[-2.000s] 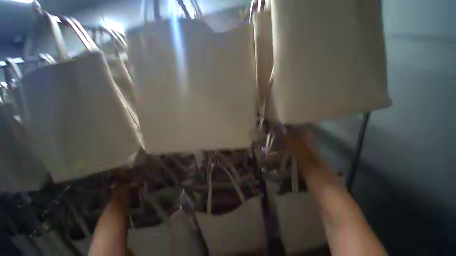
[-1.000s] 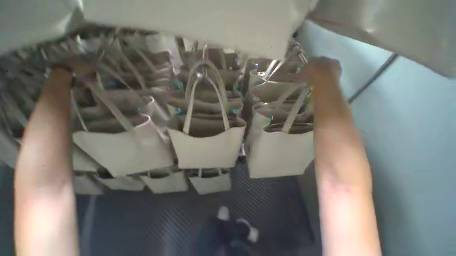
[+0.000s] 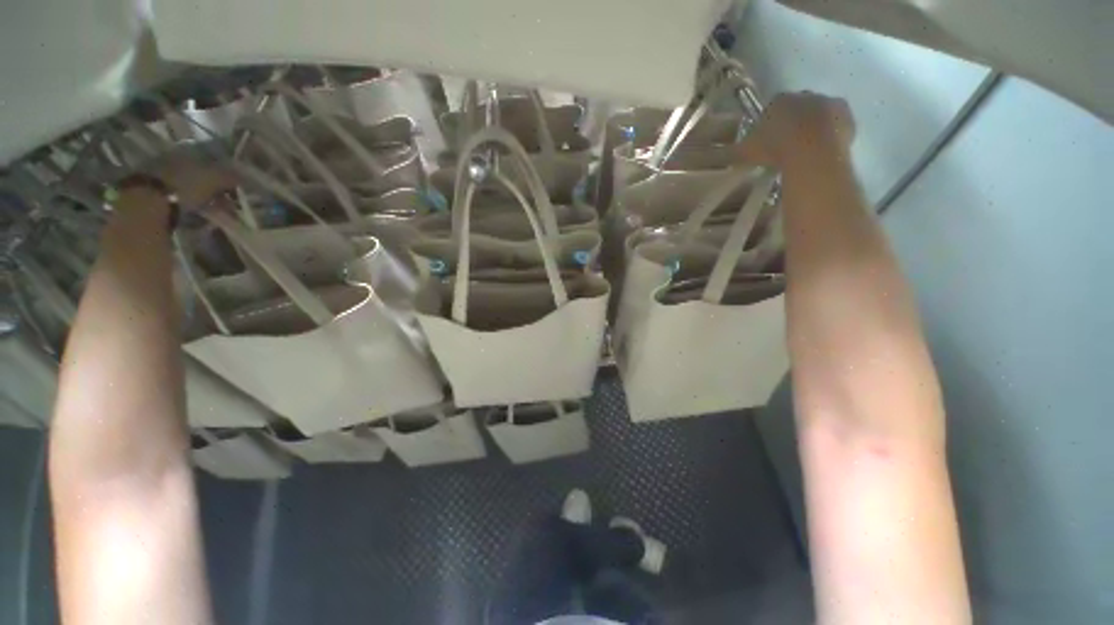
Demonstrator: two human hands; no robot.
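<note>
Cream tote bags with brown insides hang in tight rows by pale looped straps on a rack. One bag (image 3: 519, 354) hangs at the centre, another (image 3: 702, 360) at the right and one tilted (image 3: 324, 366) at the left. My right hand (image 3: 803, 128) is closed round the rack's end at the upper right, beside a shiny metal rail end. My left hand (image 3: 189, 189) is at the rack on the upper left, among straps; its fingers are blurred and partly hidden, so its grip cannot be told.
Large cream bags (image 3: 428, 37) of an upper row cross the top. A pale blue-grey wall (image 3: 1002, 317) with a dark slanted bar is on the right. Dark textured floor (image 3: 403, 537) lies below, with the wearer's light-toed shoes (image 3: 611, 531). Smaller bags (image 3: 538, 433) hang or stand lower down.
The view first tilted down from the upper bags to the lower rows and floor. Since the last earlier frame, the bags sit slightly right and my right hand sits higher in view.
</note>
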